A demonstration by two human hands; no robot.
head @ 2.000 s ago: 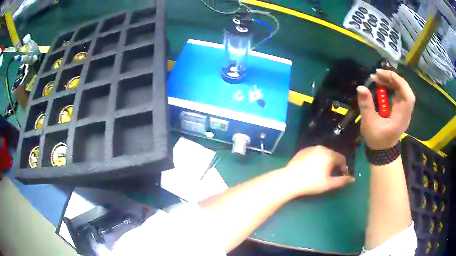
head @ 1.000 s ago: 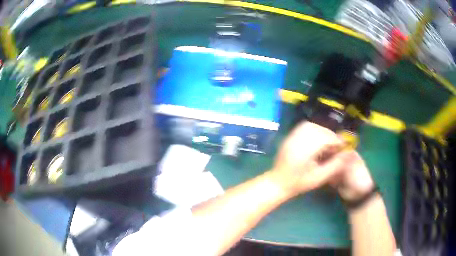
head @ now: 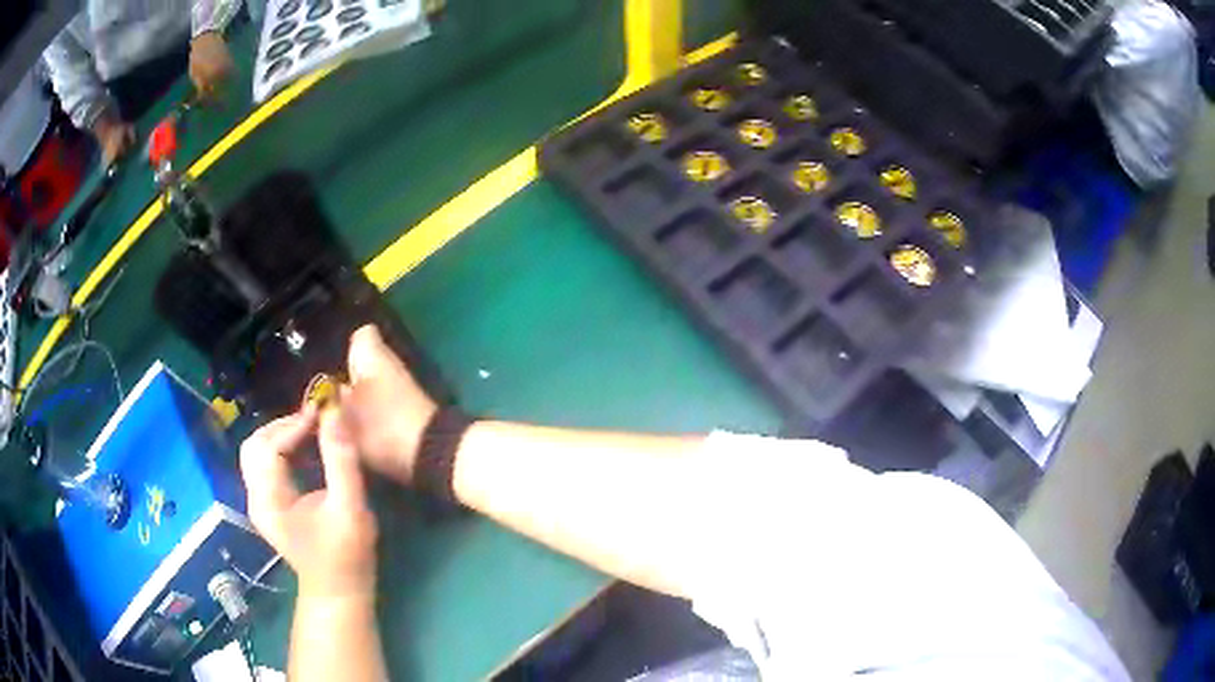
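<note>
My left hand (head: 309, 500) and my right hand (head: 387, 413), with a dark beaded bracelet, meet in front of the clamp fixture (head: 293, 320). A small gold round part (head: 321, 390) is between the fingertips of both hands, partly hidden by them. The black fixture stands just beyond the hands. Its silver clamp arm is raised, and the red toggle handle (head: 163, 141) points up and away. The right foam tray (head: 693, 240) lies to the right, with gold discs in several pockets and other pockets without discs.
A blue control box (head: 160, 466) with a clear cylinder (head: 100, 496) stands at lower left. Yellow tape (head: 460, 220) and a yellow post (head: 653, 40) are beyond. White sheets (head: 1019, 313) lie beside the tray. Another person's hands (head: 209, 64) show at upper left.
The view has turned right, bringing the right tray into full view. My right hand has left the red handle, which now stands raised, and joined my left hand at the gold part.
</note>
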